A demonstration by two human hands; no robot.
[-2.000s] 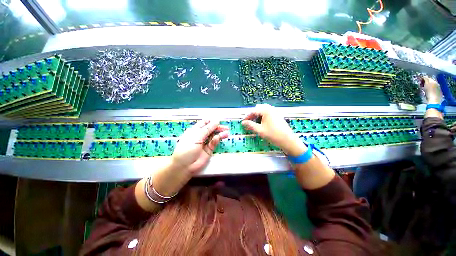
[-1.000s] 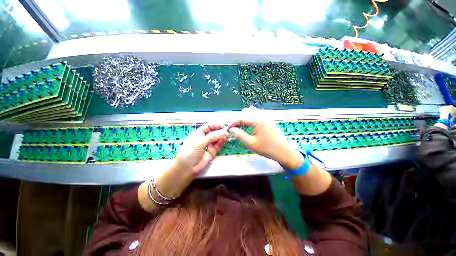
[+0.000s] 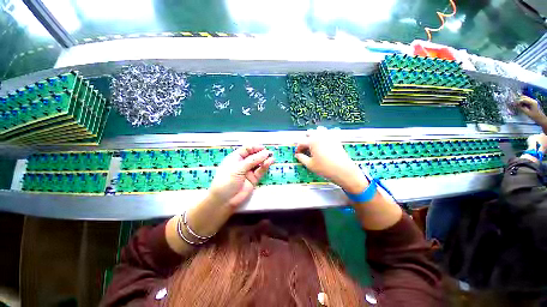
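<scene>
Green circuit board panels [image 3: 168, 180] with rows of small blue parts lie end to end in the metal rails. My left hand [image 3: 239, 177] is over the front row, palm partly up, thumb and fingertips close together; a tiny dark thing seems to show at the tips, too small to name. My right hand [image 3: 321, 157], with a blue wrist strap [image 3: 364, 192], is over the boards to the right, fingertips down at the back row. Whether its fingers hold a part is hidden. The board under both hands is partly covered.
Behind the rails lie a silvery component heap [image 3: 149, 95], scattered silvery parts [image 3: 255, 99] and a dark component heap [image 3: 324, 99]. Board stacks stand at left [image 3: 57, 111] and right [image 3: 423, 81]. Another person's hand [image 3: 529, 107] and dark sleeve show at far right.
A second ago my hands were together at the fingertips. Now my right hand is apart, moved right over the back row. The neighbouring person's hand has come into view over the shelf.
</scene>
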